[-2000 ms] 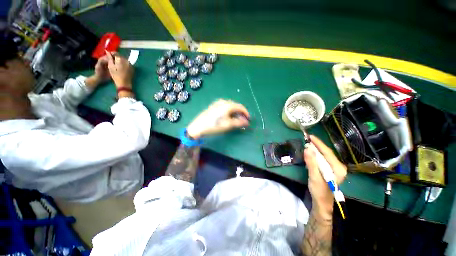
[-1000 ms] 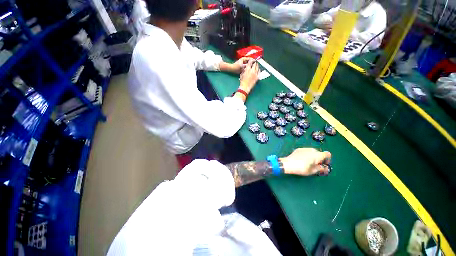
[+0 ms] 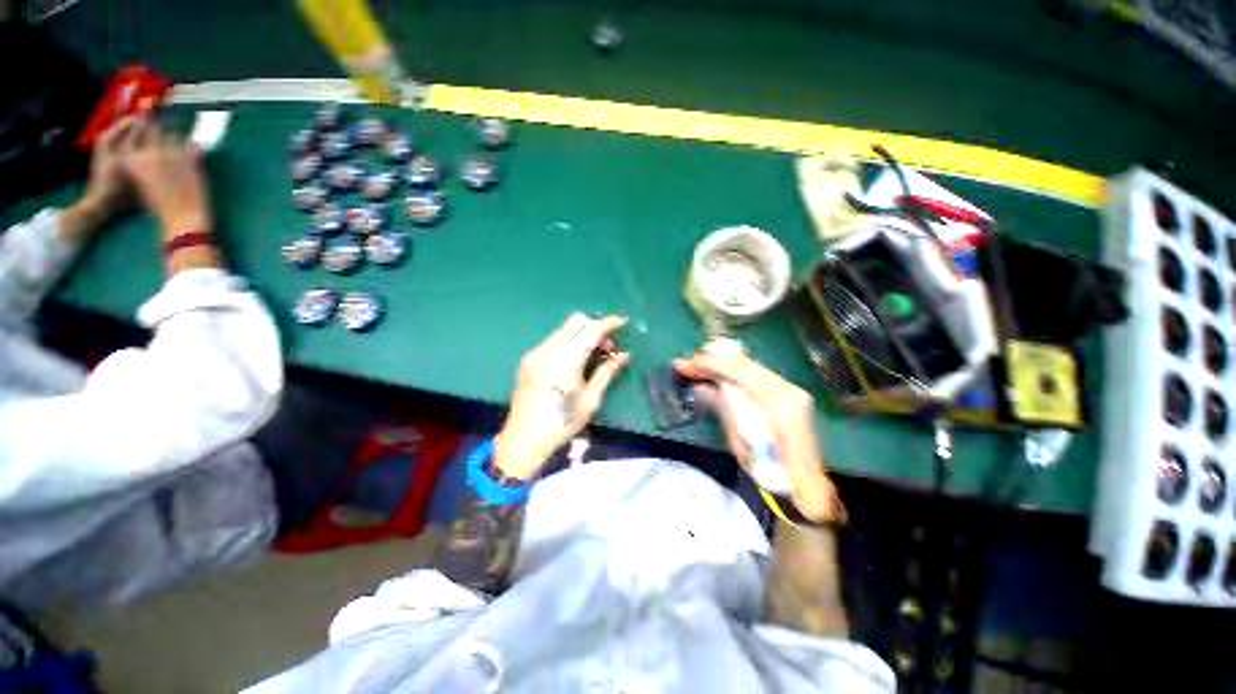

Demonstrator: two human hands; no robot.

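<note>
My left hand (image 3: 553, 391) is over the mat's front edge, left of the dark square fixture (image 3: 671, 397). Its thumb and fingers are curled around a gap with a small dark reddish spot in it; blur hides whether this is a held part. My right hand (image 3: 762, 404) is shut on the white soldering iron (image 3: 767, 458) with a blue band and yellow end, right beside the fixture. The iron's tip is not clear. Several dark, shiny round modules (image 3: 367, 217) stand grouped on the green mat at the left. The cream tip cleaner tub (image 3: 739, 275) is behind my right hand.
The fan (image 3: 881, 319), red-handled pliers (image 3: 945, 210) and yellow square block (image 3: 1042, 384) stand right of the tub. A white tray (image 3: 1122, 386) with dark round pockets is at far right. Another worker's sleeve (image 3: 163, 380) is at left. Yellow tape (image 3: 610, 113) runs behind.
The view has swung back from the left. My left hand has moved from near the modules toward the fixture. My right hand, out of view one second ago, shows again with the iron.
</note>
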